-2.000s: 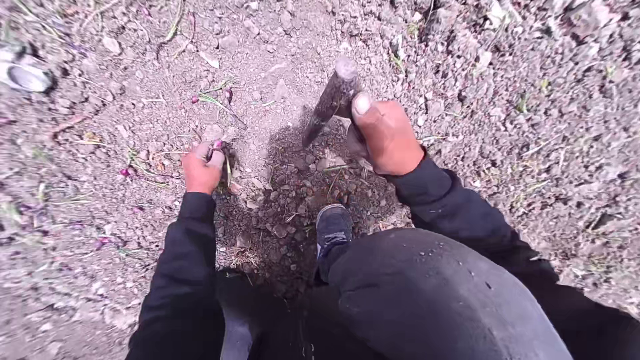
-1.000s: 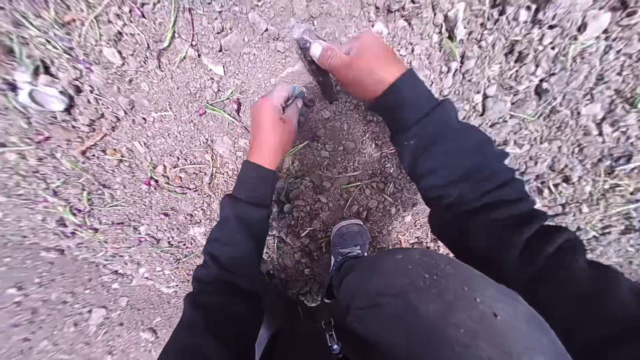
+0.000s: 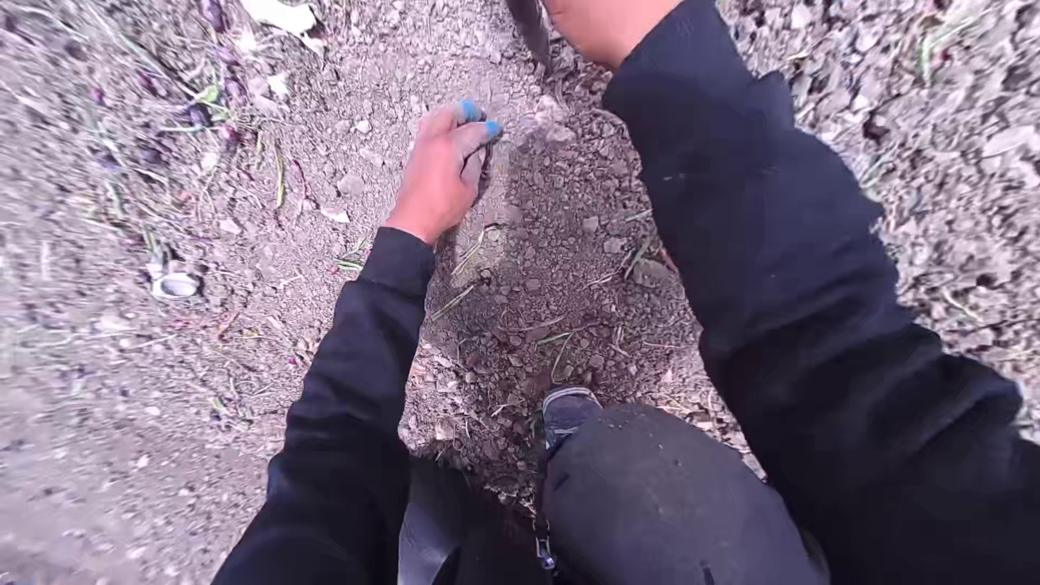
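Note:
My left hand (image 3: 443,166) is low over the dry, crumbly soil (image 3: 561,244), its fingers curled and two fingertips blue. Whether something small is between those fingers cannot be made out. At the top edge my right hand (image 3: 605,24) is partly cut off by the frame; it grips a dark, stout tool (image 3: 532,28), probably by its handle, whose upper part is out of view. Darker, loosened soil with bits of green stem lies between the two arms.
Small purple bulbs, likely onions (image 3: 231,89), and wilted stems lie scattered at the upper left. A pale round object (image 3: 175,284) rests on the soil at the left. My shoe (image 3: 569,410) and bent knee (image 3: 666,487) are at the bottom. Stony clods cover the right side.
The right hand has moved up with the tool, to the top edge of the view. Both hands were close together one second ago; now they are farther apart.

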